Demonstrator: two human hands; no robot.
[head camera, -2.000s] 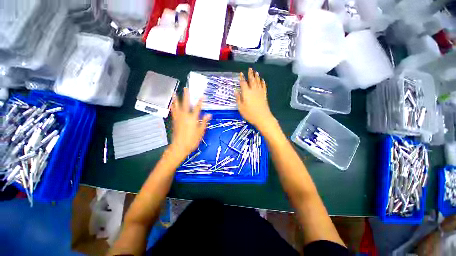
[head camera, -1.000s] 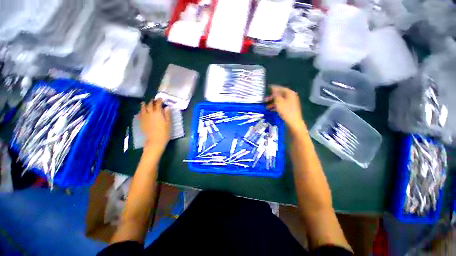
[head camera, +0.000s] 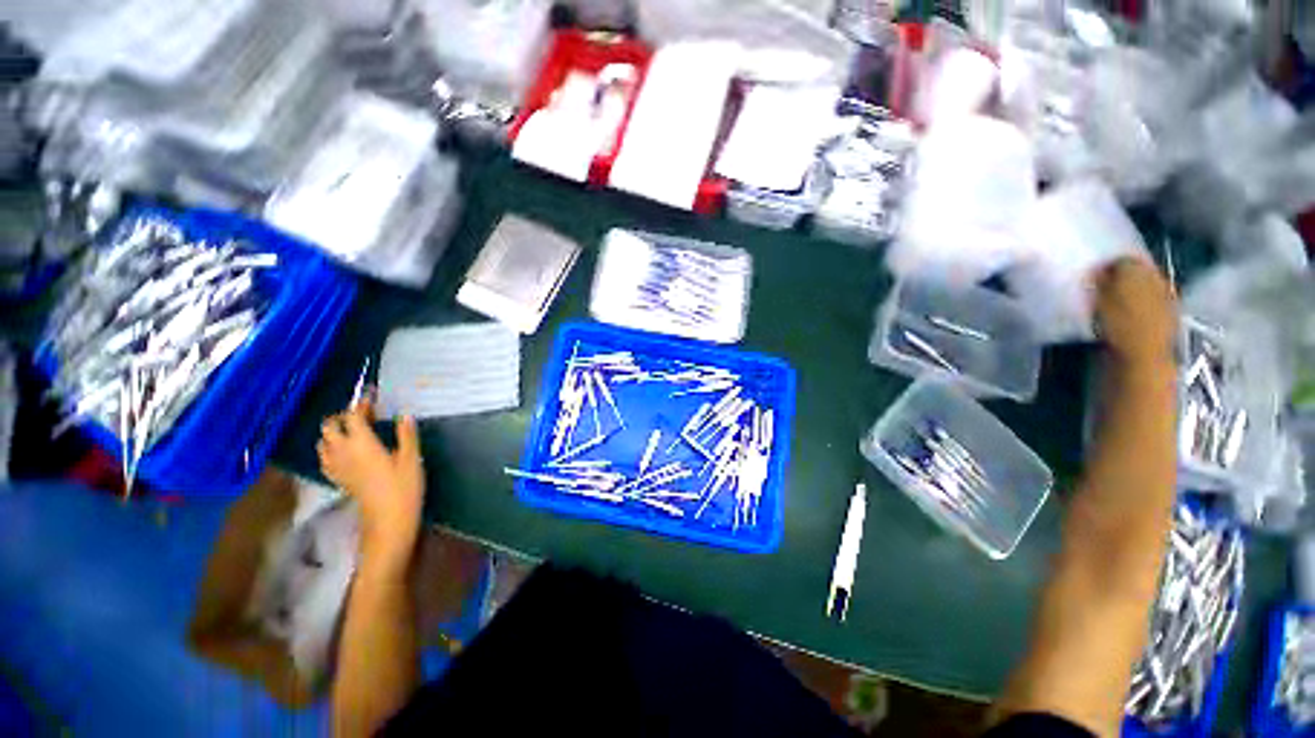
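My left hand (head camera: 372, 459) is at the bench's front left, its fingertips at the lower end of a single thin rod (head camera: 361, 381); whether they grip it is unclear. My right hand (head camera: 1136, 306), blurred, reaches to the right edge of a frosted white sheet or lid (head camera: 1085, 245); its fingertips are hidden. A clear packing box (head camera: 671, 284) with a row of slim metal tools lies behind the blue work tray (head camera: 782, 433), which holds loose rods. A white-and-dark pen or knife (head camera: 848, 552) lies right of the tray.
A ribbed sheet (head camera: 449, 371) and a flat scale (head camera: 521, 271) lie left of the tray. Two open tubs (head camera: 955, 335) (head camera: 959, 469) with rods stand right. Blue bins of rods (head camera: 281, 378) (head camera: 1194, 613) flank the bench. Red bins (head camera: 574, 104) and stacked clear boxes (head camera: 361, 188) stand behind.
My left hand has moved off the ribbed sheet to the thin rod. My right hand has moved from beside the packing box to the far-right sheets. The pen or knife now lies on the bench.
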